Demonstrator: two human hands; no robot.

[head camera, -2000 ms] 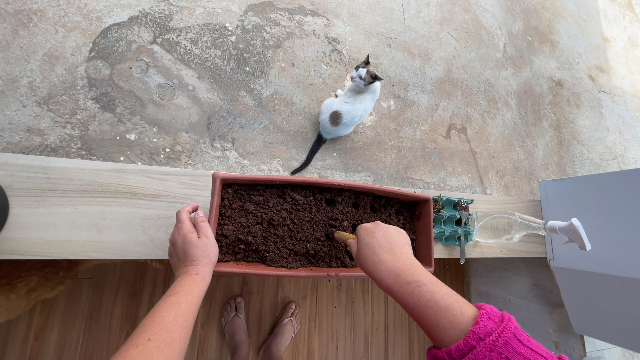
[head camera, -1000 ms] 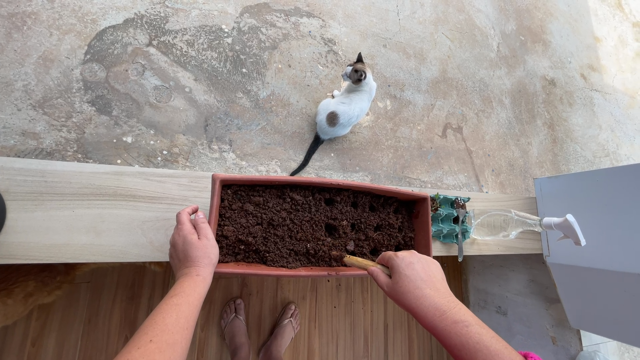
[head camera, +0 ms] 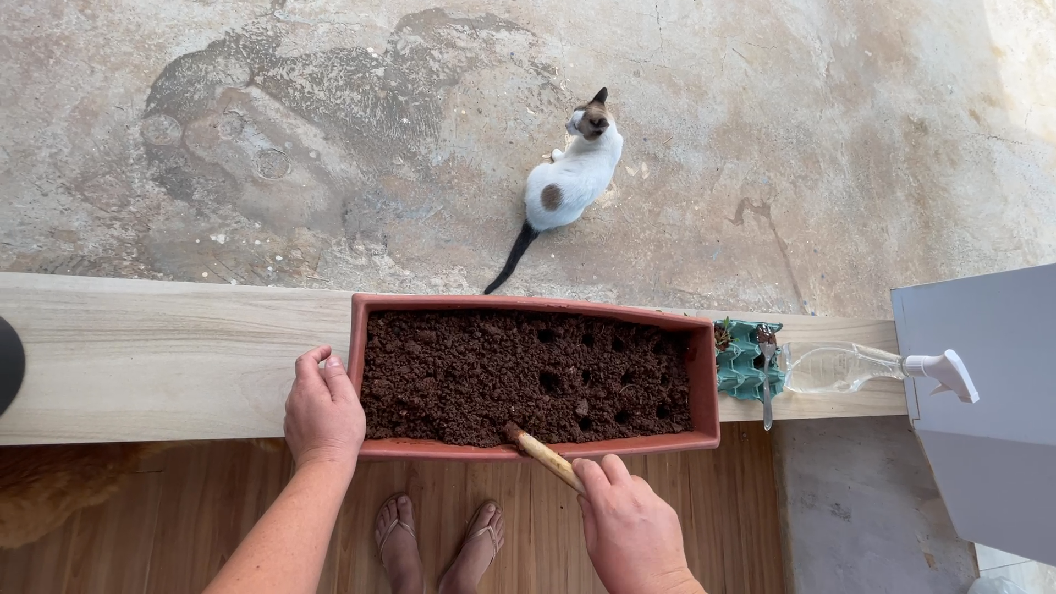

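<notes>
A terracotta-coloured rectangular planter (head camera: pixel 705 388) full of dark soil (head camera: pixel 462 371) sits on a pale wooden ledge. Several small holes dot the soil, mostly in its right half. My right hand (head camera: pixel 631 520), in front of the planter, grips a wooden stick (head camera: pixel 549 459) whose dirty tip meets the soil near the front rim. Against the planter's left end rests my left hand (head camera: pixel 324 408), fingers curled; whether it grips the rim is unclear. To the right of the planter is a green egg carton (head camera: pixel 737 371) with small plants and soil, and a metal fork (head camera: pixel 768 388) lies across it.
A clear spray bottle (head camera: pixel 841 368) with a white nozzle lies on the wooden ledge (head camera: pixel 165 359), close to a grey panel (head camera: pixel 990 396). Beyond the ledge, a white cat (head camera: pixel 569 186) sits on concrete. Brown fur (head camera: pixel 58 487) shows at lower left, and a dark round object (head camera: pixel 8 365) at the left edge.
My right hand with the stick has moved left along the planter's front side, and its tip is now farther left. More holes show in the soil than two seconds ago. My left hand has stayed put.
</notes>
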